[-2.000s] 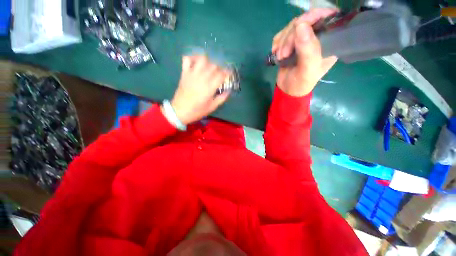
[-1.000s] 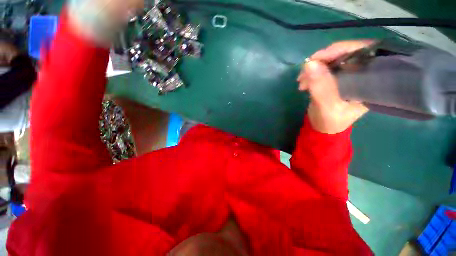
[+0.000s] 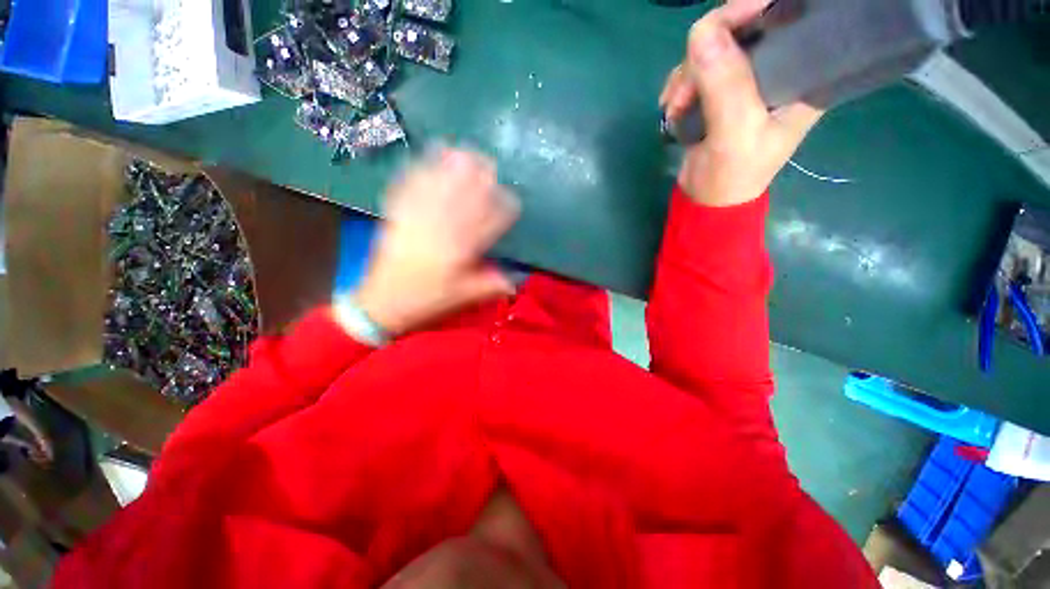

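My right hand (image 3: 737, 127) is closed around the large grey power screwdriver (image 3: 846, 52) at the upper right. Its dark nose end shows beside my fingers, above the bench. My left hand (image 3: 443, 236) is blurred, over the bench's front edge near my red jacket. Its thumb stands apart from the other fingers, and I cannot tell whether it holds anything. A pile of small circuit boards (image 3: 345, 75) with silvery parts lies on the green bench (image 3: 610, 219), beyond and to the left of my left hand.
A white box (image 3: 173, 104) and blue bin (image 3: 40, 46) stand left of the pile. A brown carton (image 3: 58, 253) of boards (image 3: 179, 282) sits below bench level at left. Blue-handled cutters (image 3: 988, 328) lie at a parts box (image 3: 1031, 270). Blue trays (image 3: 944, 506) are lower right. Specks dot the bench.
My left hand has come back from beyond the board pile toward my body. The board seen in it two seconds ago no longer shows. My right hand still holds the screwdriver; the view has shifted.
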